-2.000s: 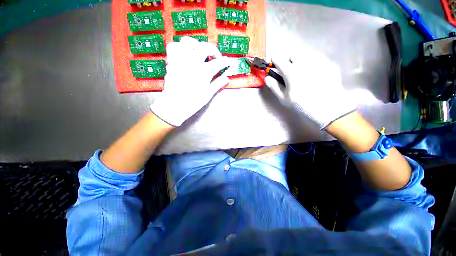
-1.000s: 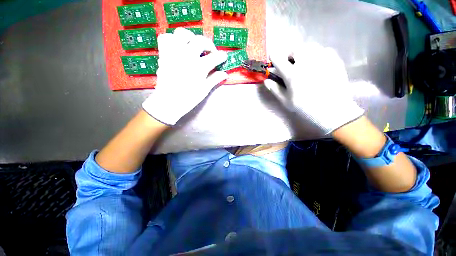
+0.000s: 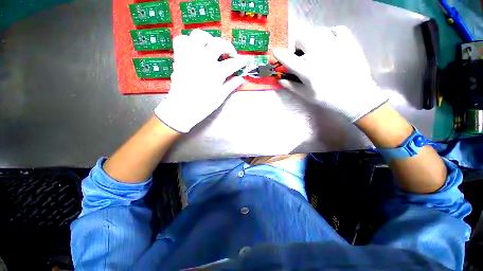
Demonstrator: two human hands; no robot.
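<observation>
A red tray [image 3: 125,69] holds rows of green circuit boards [image 3: 152,39]. My left hand [image 3: 200,79], in a white glove, covers the tray's lower middle and holds a circuit board [image 3: 259,60] between thumb and fingertips at the lower right. My right hand [image 3: 336,71], in a white glove, grips side cutters [image 3: 266,70]. Their dark jaws point left and lie over the held board, close to my left fingertips. The cutters and fingers hide much of that board. Whether the jaws are closed on a lead cannot be told.
The tray lies on a silver metal sheet [image 3: 69,106]. A long black item [image 3: 429,63] lies at the sheet's right. Beyond it are a blue-handled tool [image 3: 456,20], a dark round device and a wire spool [image 3: 471,121]. A black crate [image 3: 39,204] is at lower left.
The cutters have moved slightly left, their jaws now over the held board near my left fingertips. The board's angle has changed. My right fingers have closed in further around the handles.
</observation>
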